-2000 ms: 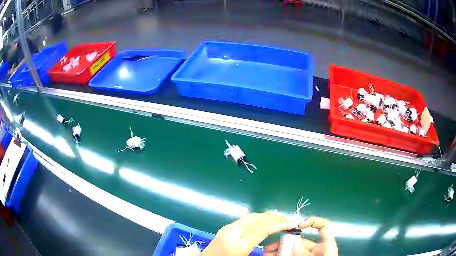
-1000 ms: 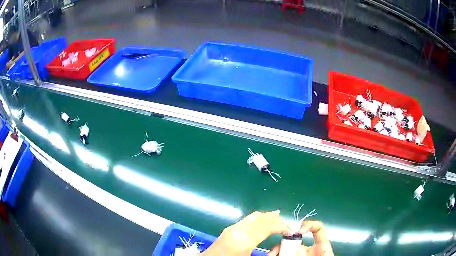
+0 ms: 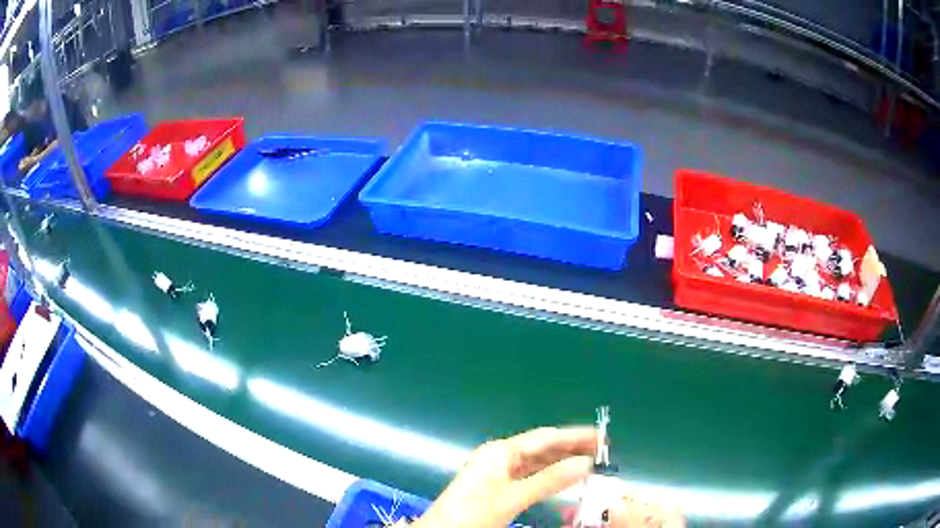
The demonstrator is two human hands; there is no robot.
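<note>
A white adapter unit (image 3: 594, 499) with a dark end and pale lead wires pointing up is between my hands at the bottom edge, over the belt. My left hand (image 3: 515, 476) comes from the lower left, its fingertips at the wires and dark end. My right hand (image 3: 644, 507) is blurred and cut off by the bottom edge; its fingers are around the white body. A near blue bin (image 3: 356, 502) with wired units is partly hidden by my left hand.
The green conveyor belt (image 3: 464, 382) carries several loose units, including a white one (image 3: 359, 348) left of centre. Across its rail are a heaped red bin (image 3: 783, 318), large blue bin (image 3: 500, 232), shallow blue tray (image 3: 263, 211) and smaller red bin (image 3: 149, 186).
The belt unit near the centre no longer shows there, and a black-ended unit now shows at right. The left-side units have moved right. The held unit's wires are closer together. The view has tilted down slightly.
</note>
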